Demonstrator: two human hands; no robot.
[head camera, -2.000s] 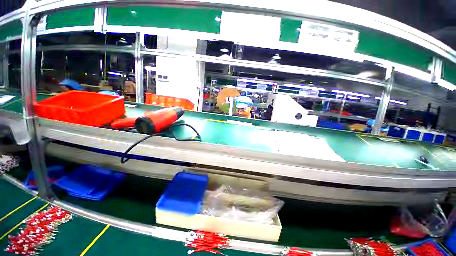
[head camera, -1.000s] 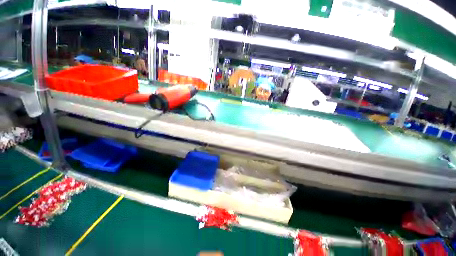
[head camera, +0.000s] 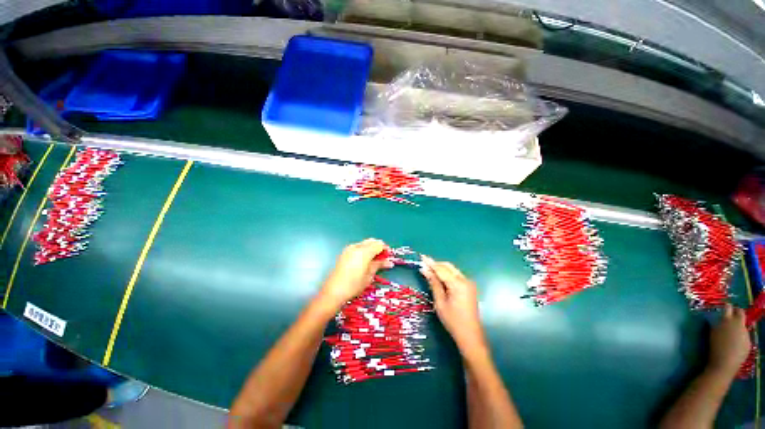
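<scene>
My left hand (head camera: 359, 266) is bare and shut on a few short red wire leads (head camera: 387, 256) above the green bench. My right hand (head camera: 449, 289) is bare, just to the right, with its fingertips pinching the pale ends of the held leads. The fingers hide part of the leads. The working pile of red leads with white bands (head camera: 382, 331) lies fanned on the bench between my forearms, just below my hands.
More lead piles lie at left (head camera: 75, 205), far edge (head camera: 384, 183), right (head camera: 562, 250) and far right (head camera: 705, 251). A blue tray (head camera: 320, 84) and clear bag (head camera: 453, 105) are on a white box (head camera: 403, 155). Another person's hand (head camera: 728, 339) is at right.
The view has tilted down from the upper shelf to the bench. Both my hands and the working pile have come into view, with leads held between the hands.
</scene>
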